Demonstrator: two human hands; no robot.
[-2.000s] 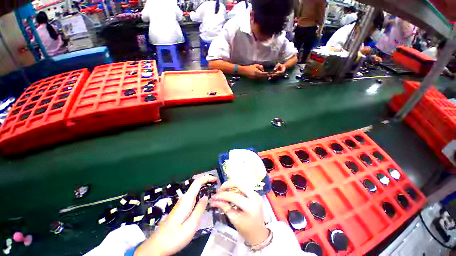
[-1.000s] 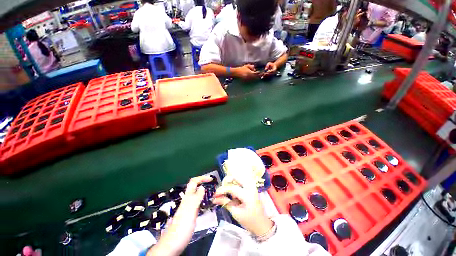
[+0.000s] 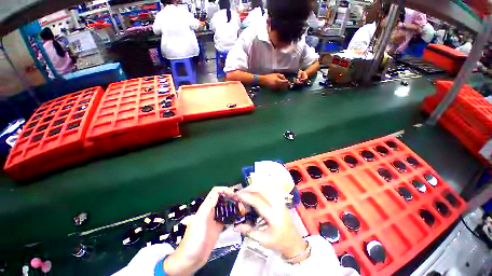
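Observation:
My left hand (image 3: 200, 233) holds a dark round unit (image 3: 227, 210) in front of the blue bin, its face with light markings turned towards me. My right hand (image 3: 271, 222) touches the unit's right side with thumb and fingers; whether it holds a small tool is hidden. Several black round units (image 3: 155, 221) with pale tabs lie left of my left hand. The small blue bin (image 3: 248, 171) behind my hands holds a pile of white and yellowish pieces (image 3: 271, 178). A white paper sheet (image 3: 249, 261) lies below my hands.
A red compartment tray (image 3: 372, 200) with black and shiny discs stands at right. Stacked red trays (image 3: 129, 110) stand across the green belt at upper left. A single unit (image 3: 289, 135) lies mid-belt. A pale rod (image 3: 116, 224) lies at left. A person (image 3: 272, 54) works opposite.
The unit between my hands is raised and its marked face now shows. My right hand has closed in against it. The view has shifted slightly.

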